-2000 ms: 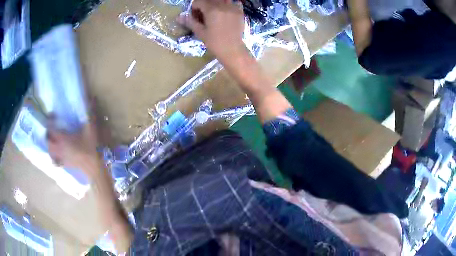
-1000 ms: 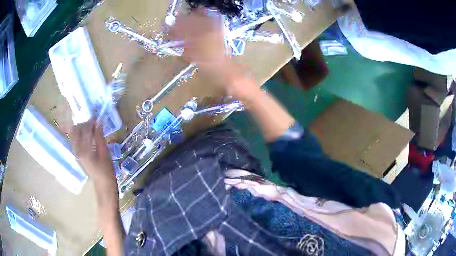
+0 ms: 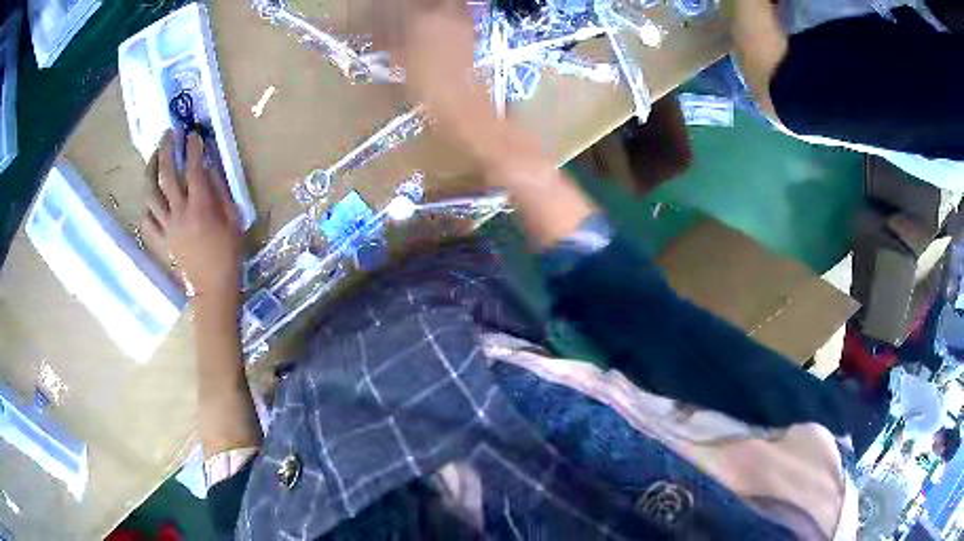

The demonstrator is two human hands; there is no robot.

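Note:
A white tray (image 3: 229, 159) with a raised rim lies at the upper left, and a dark coiled cable (image 3: 184, 106) lies inside it. My left hand (image 3: 192, 217) rests over the tray's lower part, fingertips at the cable; whether it grips anything is hidden. My right hand (image 3: 428, 37) is blurred near the top edge, over the bench beside the heap of clear-wrapped parts (image 3: 529, 63); its fingers cannot be made out. A wrapped stick-shaped part (image 3: 365, 153) lies below it.
A second white tray (image 3: 100, 264) and a third (image 3: 42, 439) lie further left. Wrapped sticks and packets, with a light-blue square (image 3: 346, 217), lie along my edge. A small white piece (image 3: 263, 100) is on the bench. Another person's arm (image 3: 759, 53) is at upper right. A cardboard box (image 3: 756, 280) stands below.
The near tray shows the dark cable inside, with my left hand over it; a second ago that hand was at the tray's lower end. My right hand remains blurred over the parts side.

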